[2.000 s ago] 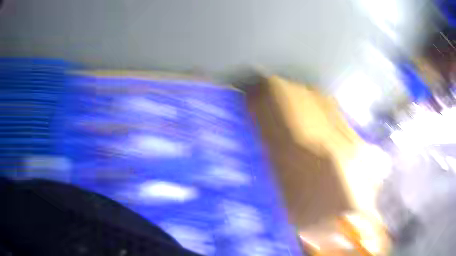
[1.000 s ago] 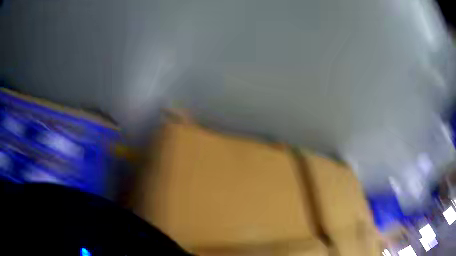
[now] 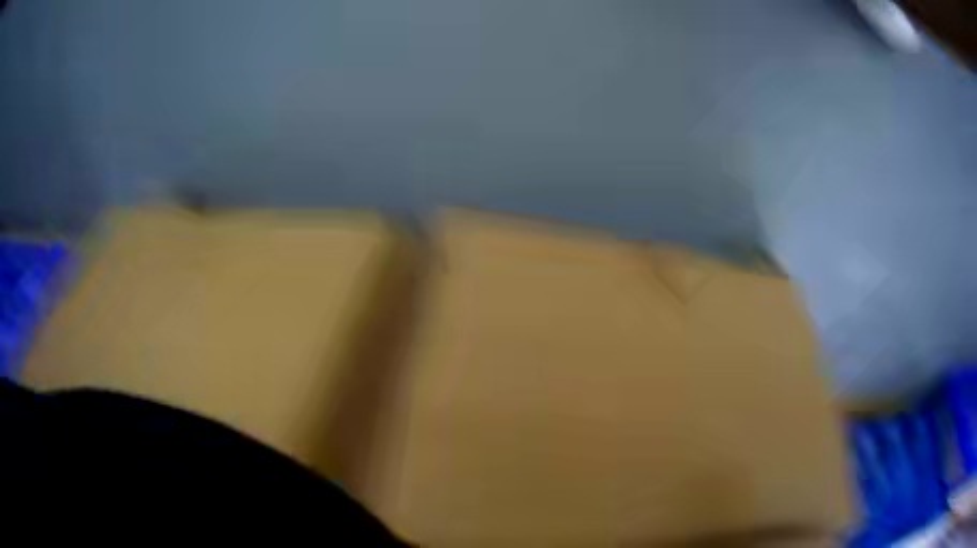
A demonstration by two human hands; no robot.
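Note:
Neither of my hands is in the picture. Nearest in front of me are two brown cartons side by side, with a darker gap or side face between them. The left carton (image 3: 236, 310) is partly hidden at its lower left by a black curved shape. The right carton (image 3: 621, 396) is larger and runs down to the bottom of the picture. Both are blurred, and no print can be read on them.
Grey floor (image 3: 482, 107) lies beyond the cartons. A blue crate (image 3: 27, 284) shows at the left edge and another blue crate (image 3: 900, 471) at the lower right. A black shape (image 3: 150, 471), not identifiable, fills the lower left corner.
The view has swung right. The crate with white parts has left the picture at the left, and the cartons now fill the middle. No hand shows in any frame.

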